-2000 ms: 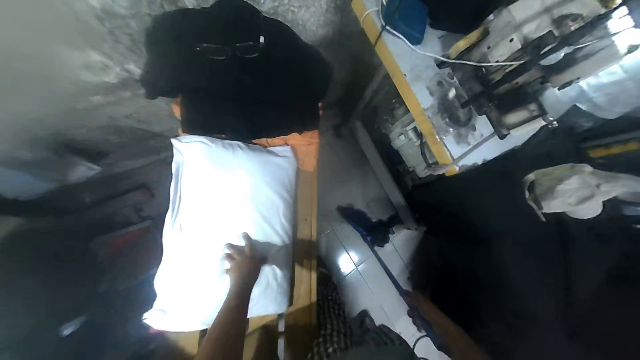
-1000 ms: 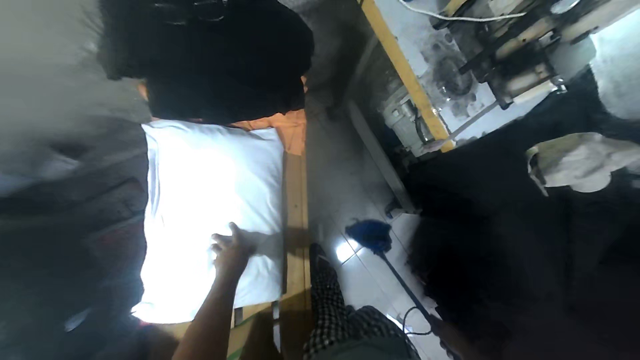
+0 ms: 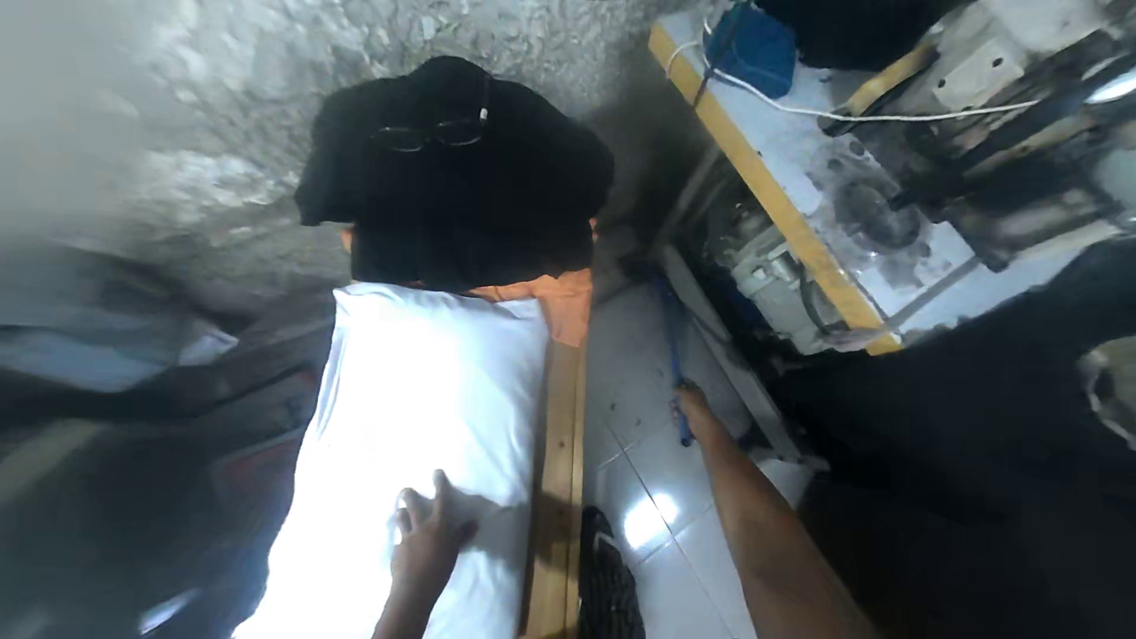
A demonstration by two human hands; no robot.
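Note:
My left hand rests with spread fingers on a white pillow, which lies on a wooden bench. On the right, my right hand is closed around the blue handle of a long-handled tool, held low over the tiled floor. The far end of that tool is in shadow beside the table's leg, so its head cannot be made out. Beyond the pillow are an orange cloth and a heap of black cloth with a pair of eyeglasses on top.
A worktable with a yellow edge stands at the upper right, bearing a sewing machine, a white cord and a blue item. A motor sits beneath it. A rough wall rises behind the bench. Tiled floor shows between bench and table.
My right hand has moved forward with the blue-handled tool, whose blue head showed on the floor one second ago and is now in shadow by the table leg. My left hand stays on the pillow.

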